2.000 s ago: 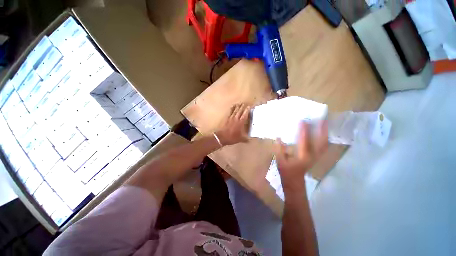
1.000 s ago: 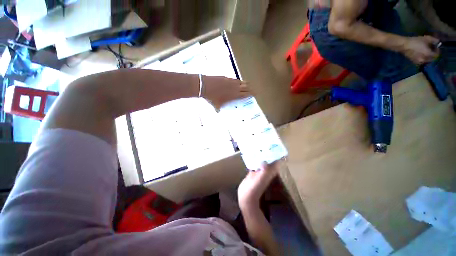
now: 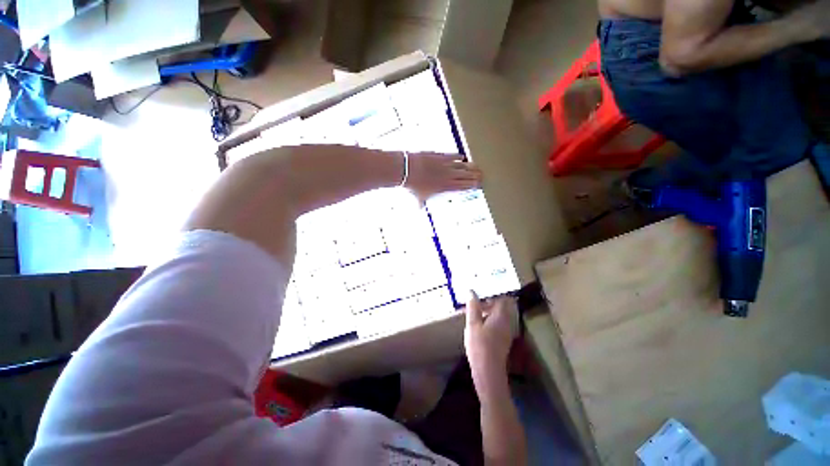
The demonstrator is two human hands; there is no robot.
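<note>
A large brown carton (image 3: 391, 346) stands in front of me, filled with rows of small white boxes (image 3: 364, 255). A short row of white boxes (image 3: 475, 244) lies along its right inner side, with a dark gap on the row's left. My left hand (image 3: 440, 173) is at the far end of this row, fingers stretched towards the carton's right flap. My right hand (image 3: 492, 329) grips the near end at the carton's near right corner, thumb on top. My left forearm hides part of the packed boxes.
A brown board-topped table (image 3: 655, 319) at right holds a blue heat gun (image 3: 744, 238) and loose white boxes (image 3: 675, 446). Beyond it a person (image 3: 728, 100) sits on a red stool (image 3: 587, 118). Cables (image 3: 223, 114), cardboard (image 3: 136, 32) and another red stool (image 3: 56, 182) lie left.
Both hands have brought the row of boxes from the table to above the carton, then down into its right side. The view has turned left from the table to the carton.
</note>
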